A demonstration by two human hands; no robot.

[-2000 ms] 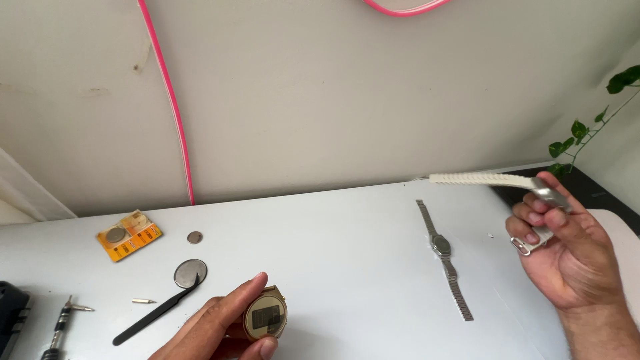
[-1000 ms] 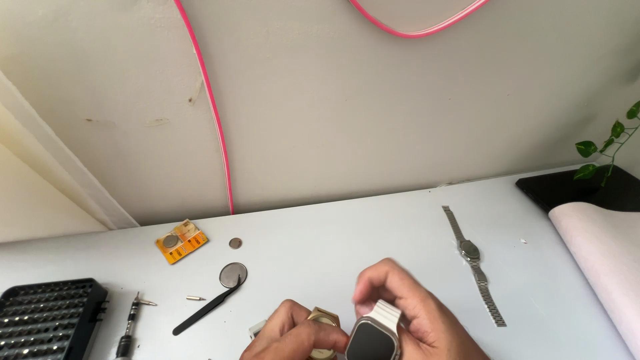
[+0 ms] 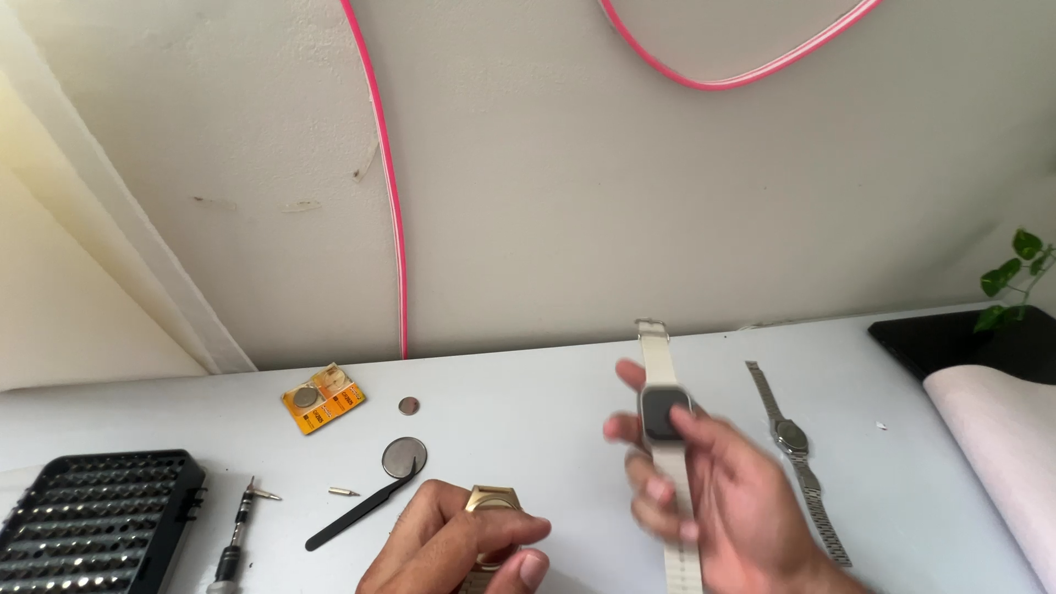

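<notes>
At the bottom centre my left hand (image 3: 462,544) is closed around a gold-coloured metal wristwatch (image 3: 493,497), whose face is mostly covered by the fingers. To its right, my right hand (image 3: 709,487) grips a smartwatch (image 3: 662,412) with a pale strap, its dark screen up and the buckle end pointing to the wall. A silver metal wristwatch (image 3: 792,437) lies stretched out right of that hand. Black tweezers (image 3: 355,516) lie left of my left hand, their tip over a large round metal disc (image 3: 404,458). A smaller button cell (image 3: 409,405) sits behind the disc.
An orange battery card (image 3: 323,400) holds a coin cell. At the left are a black screwdriver bit case (image 3: 99,520), a precision screwdriver (image 3: 234,536) and a loose bit (image 3: 343,492). A rolled pale sheet (image 3: 990,454), a black flat object (image 3: 949,334) and a plant (image 3: 1002,276) are at the right.
The smartwatch in my right hand has moved away from the gold watch since one second ago and now stretches toward the wall. Two seconds ago it was held farther right.
</notes>
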